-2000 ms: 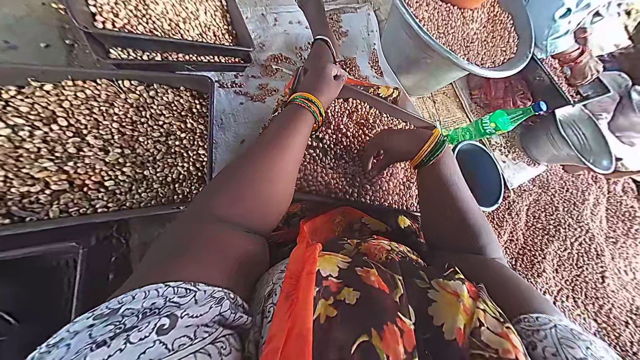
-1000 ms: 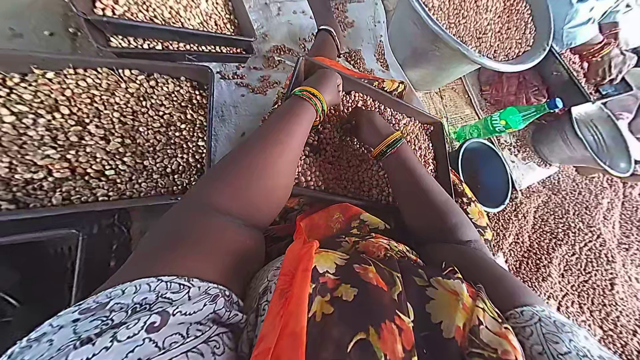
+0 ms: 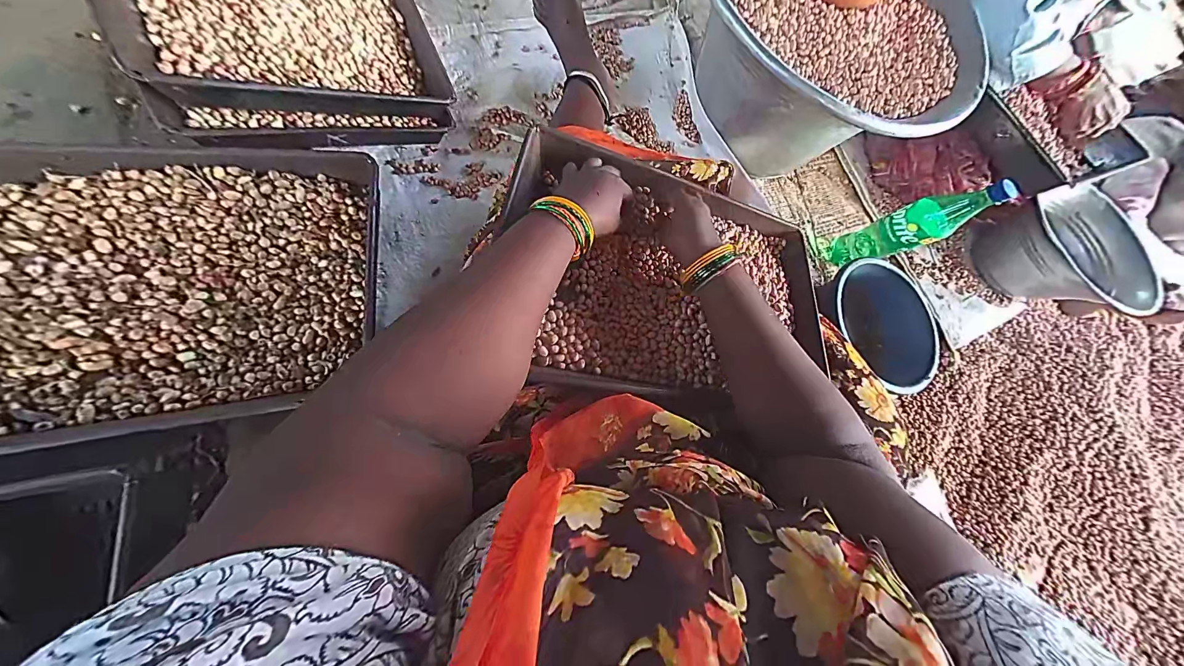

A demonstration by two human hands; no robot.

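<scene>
A dark rectangular tray (image 3: 805,296) rests at my lap, tilted a little, with reddish-brown nuts or seeds (image 3: 638,314) spread over its bottom. My left hand (image 3: 597,194), with green and yellow bangles at the wrist, is at the tray's far part, its fingers bent down at the nuts. Close by on the right, my right hand (image 3: 686,222) reaches down into the same nuts, fingers pointing away from me. Some nuts lie between the two hands. The undersides of both hands are hidden, so whether either one grips nuts does not show.
Large trays of paler nuts stand at left (image 3: 375,250) and upper left (image 3: 435,83). A metal tub of nuts (image 3: 740,120), a green plastic bottle (image 3: 916,227), a dark bucket (image 3: 888,324) and a tilted metal pail (image 3: 1017,245) stand right, beside a large nut heap (image 3: 1064,462). Another person's hand (image 3: 1096,102) shows upper right.
My right hand, above the tray's right part two seconds ago, has moved left and away from me, close to my left hand. My left hand has come down from the tray's far edge into the tray.
</scene>
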